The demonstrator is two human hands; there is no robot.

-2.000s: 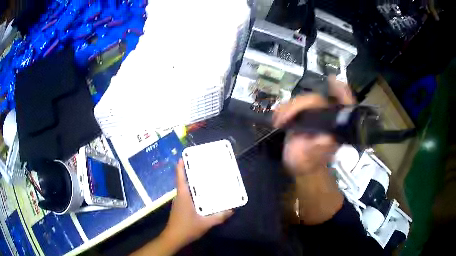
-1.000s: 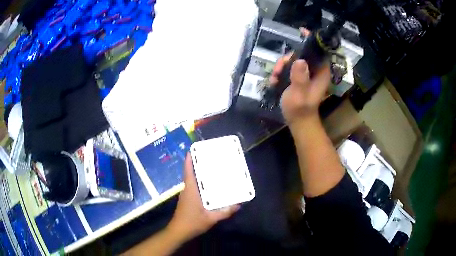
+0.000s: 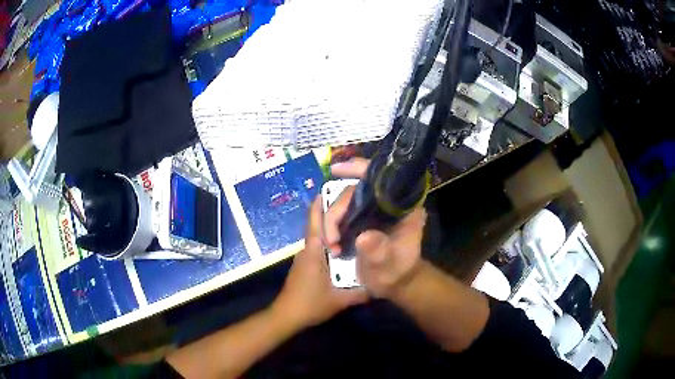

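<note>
My left hand [image 3: 309, 275] holds the white back cover [image 3: 345, 272] near the bench edge. The cover lies mostly hidden under my right hand; its left rim and lower corner with small holes show. My right hand [image 3: 386, 248] is shut around the black electric screwdriver [image 3: 388, 185], which has a yellowish ring and a cord running up. The screwdriver is tilted over the cover; its tip is hidden by my fingers, so I cannot tell if it touches a screw.
Stacked white covers [image 3: 296, 81] stand behind. Screw feeders [image 3: 477, 96] are at the back right. A black foam sheet [image 3: 122, 96] and a camera or lamp unit [image 3: 118, 215] are on the left. A cardboard box [image 3: 610, 200] with white units stands at the right.
My right hand has moved from the screw feeders down and left with the screwdriver, onto the cover. The view has shifted, so the bench things sit further right and higher.
</note>
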